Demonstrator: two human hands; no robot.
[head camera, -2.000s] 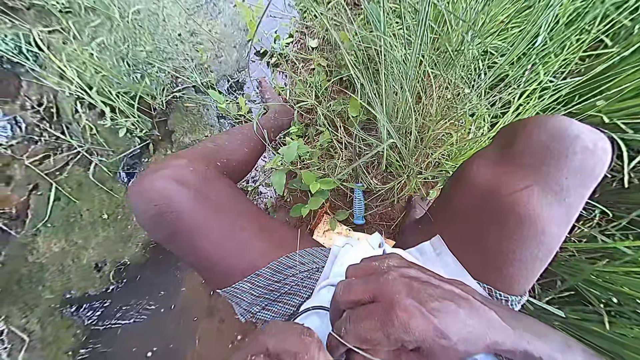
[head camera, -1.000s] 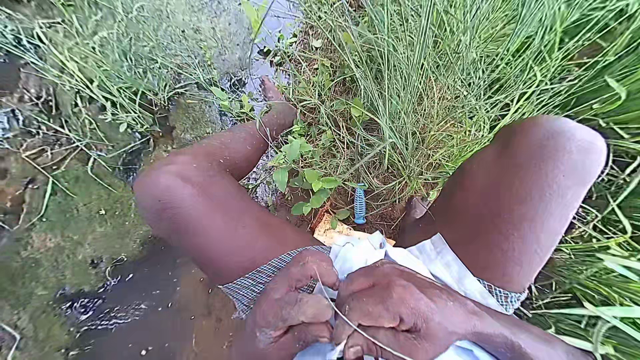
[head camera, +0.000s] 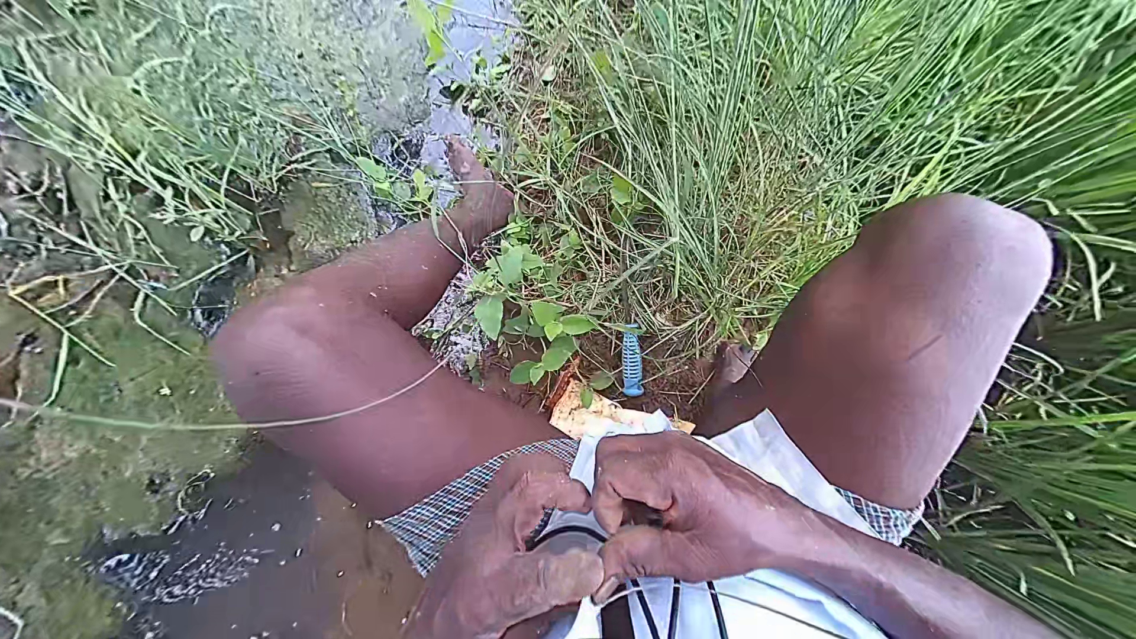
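My left hand (head camera: 515, 550) and my right hand (head camera: 683, 510) meet low in the head view, above my lap. Between the fingertips of my right hand is a thin pale line (head camera: 737, 596), which runs off toward the bottom right. The left thumb lies close to those fingertips; what the left fingers grip is hidden. Black cords (head camera: 674, 612) and a white cloth or sheet (head camera: 763, 453) lie beneath the hands. Just beyond them are a piece of orange-and-white material (head camera: 590, 413) and a blue ribbed plastic handle (head camera: 632, 362) on the ground.
My bent legs frame the work on both sides. Muddy water (head camera: 257, 541) lies at lower left, with a narrow channel (head camera: 470, 44) running up the top. Tall grass (head camera: 887, 98) stands at right, and a leafy plant (head camera: 541, 328) grows between my legs. A thin strand (head camera: 293, 424) crosses my left thigh.
Both hands stay together over my lap, but their fingers have shifted. The left fingers, raised with the line across them a second ago, are now lower. Black cords show below the hands.
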